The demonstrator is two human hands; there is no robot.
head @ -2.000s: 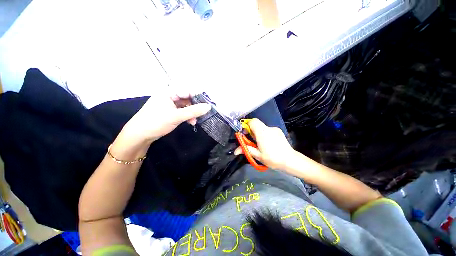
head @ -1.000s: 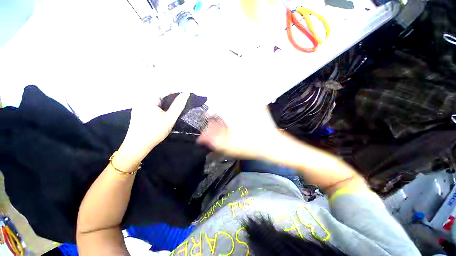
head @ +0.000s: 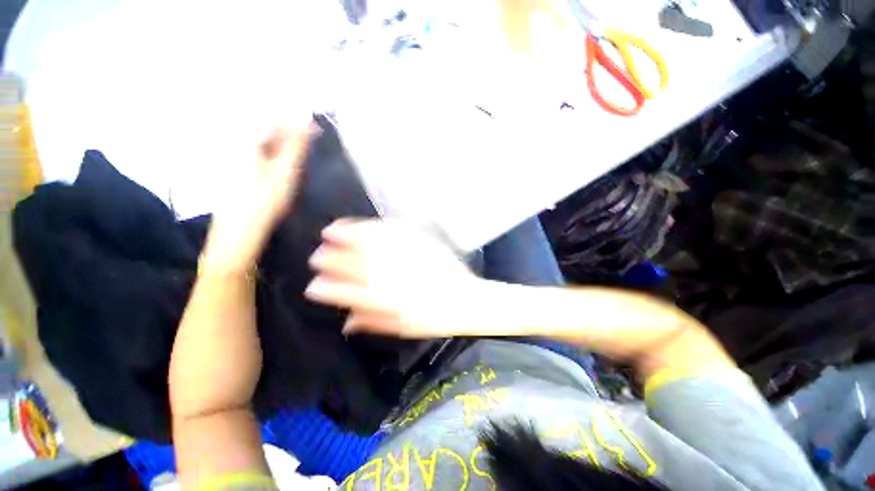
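The black lining (head: 106,278) lies over the machine table's front edge and the wearer's lap, with a narrow part reaching up onto the white table. My left hand (head: 254,201), blurred, is at the upper left edge of this narrow part and pinches it near the tip. My right hand (head: 398,278), also blurred, is spread over the cloth's right edge, fingers apart and pointing left. It covers part of the cloth. The small checked piece is not visible.
Scissors with red and yellow handles (head: 624,77) lie on the white table (head: 461,173), beside a dark grey-green tool (head: 685,19). Dark plaid garments (head: 796,201) are piled at right. A blue crate (head: 321,446) is below. More scissors (head: 36,427) lie at far left.
The scissors have left my right hand and lie on the table. My right hand has moved left onto the cloth. The checked piece no longer shows, and the black cloth reaches further up the table.
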